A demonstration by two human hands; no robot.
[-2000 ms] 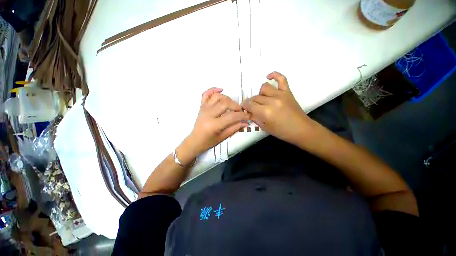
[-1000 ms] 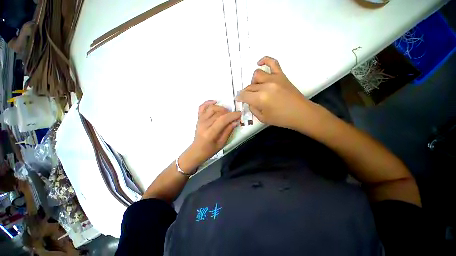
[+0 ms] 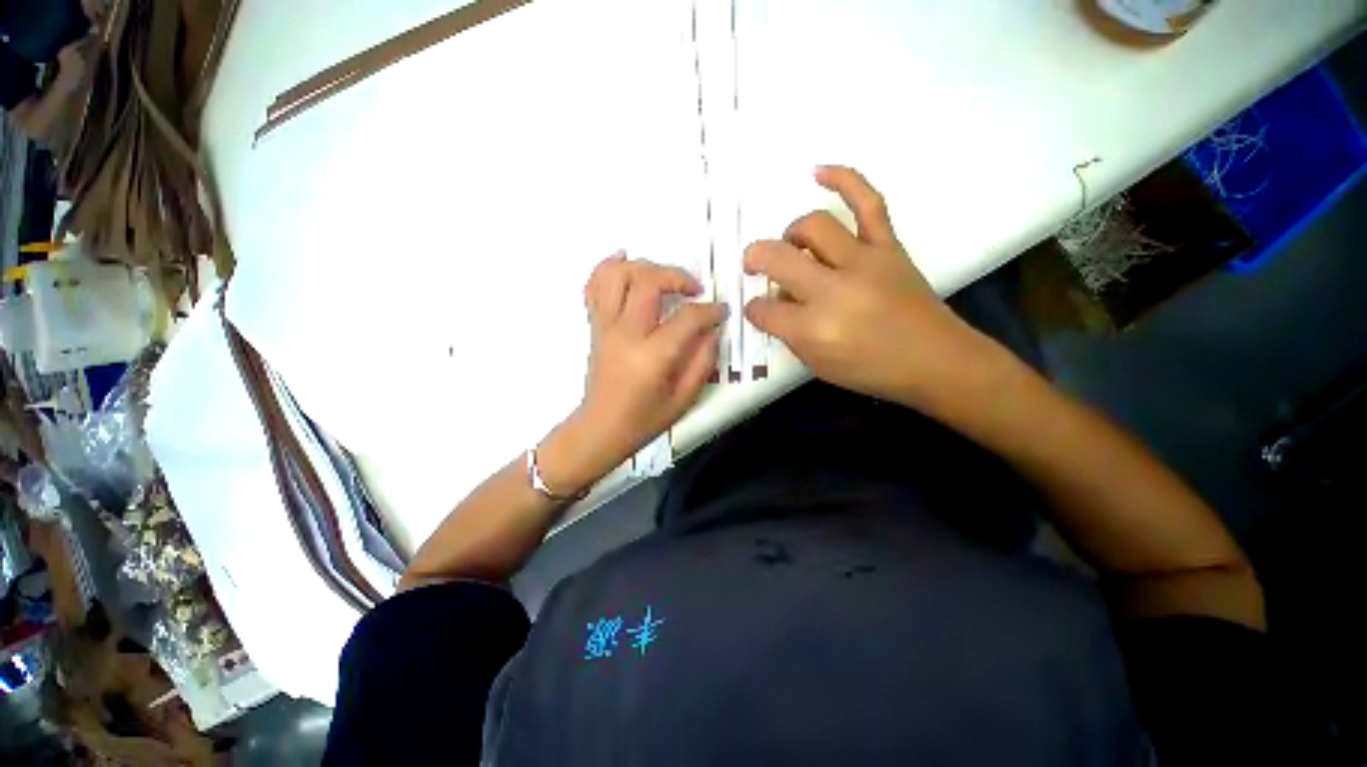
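Note:
Narrow white strips [image 3: 721,180] with thin dark edges run away from me over the white tabletop [image 3: 495,210]. Small brown square ends [image 3: 738,375] show at their near end, by the table's front edge. My left hand [image 3: 648,333] is at the left side of the strips, thumb and index finger close together at the leftmost strip; whether they pinch it is too small to tell. My right hand [image 3: 843,300] is just right of the strips, fingers bent and apart, with nothing visible in it.
Brown strips [image 3: 390,63] lie at the upper left beside a brown strap bundle [image 3: 143,165]. Stacked curved panels [image 3: 300,480] are at the left. An amber bottle [image 3: 1147,18] is cut off at the top right. A blue bin [image 3: 1289,165] and box of pale scraps [image 3: 1109,255] are below the right edge.
My hands were together over the strips' near ends. They are now apart, the right hand moved right and its fingers opened. The brown square ends are more exposed. The view shifted slightly.

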